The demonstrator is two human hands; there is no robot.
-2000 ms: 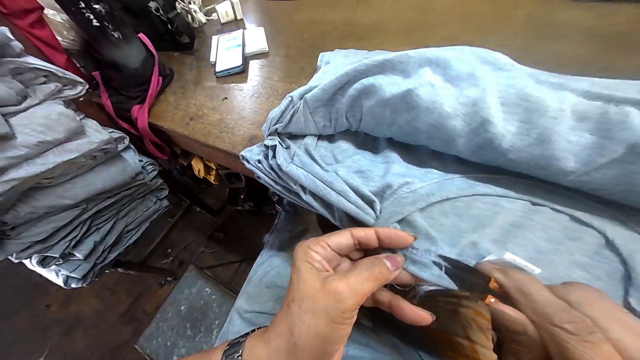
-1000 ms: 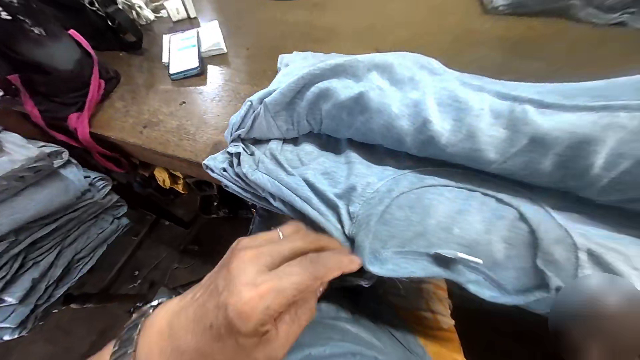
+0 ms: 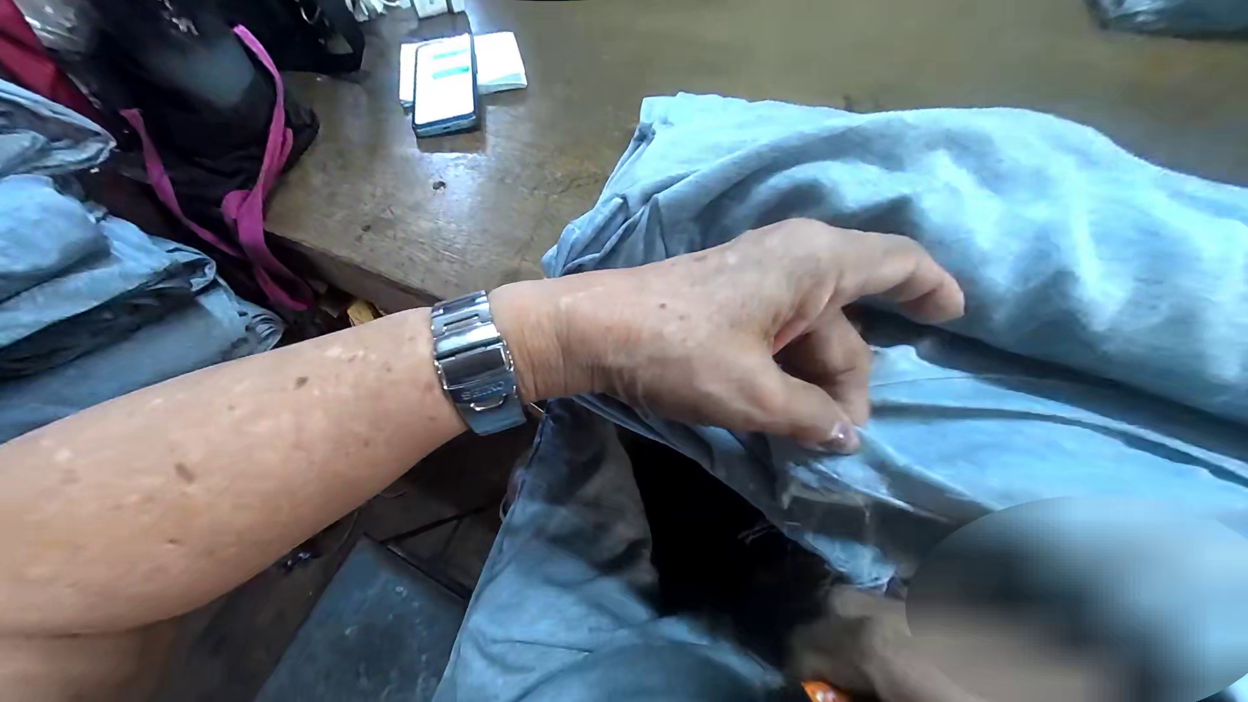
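Note:
My left hand [image 3: 741,341], a metal watch on its wrist, reaches across the light blue fabric garment [image 3: 1024,234]. Its thumb and a curled finger pinch the garment near a seam, while the index finger extends over the folds. Low in the view, my right hand [image 3: 877,643] is blurred and largely hidden by a smeared patch; what it holds is unclear. Beside it, at the bottom edge, shows a small orange part [image 3: 824,691] of some object. Loose threads hang at the garment's lower edge, between the two hands.
The garment lies over the edge of a brown table [image 3: 565,146]. A phone [image 3: 445,83] rests there on white paper [image 3: 500,60]. Folded blue garments [image 3: 97,283] are stacked at left, near a black bag with a pink strap [image 3: 258,185]. Blue cloth [image 3: 575,575] hangs below.
My left hand has moved up and right over the garment, its forearm now crossing the view. The black tool with orange marks, seen in my right hand two seconds ago, is no longer clearly visible.

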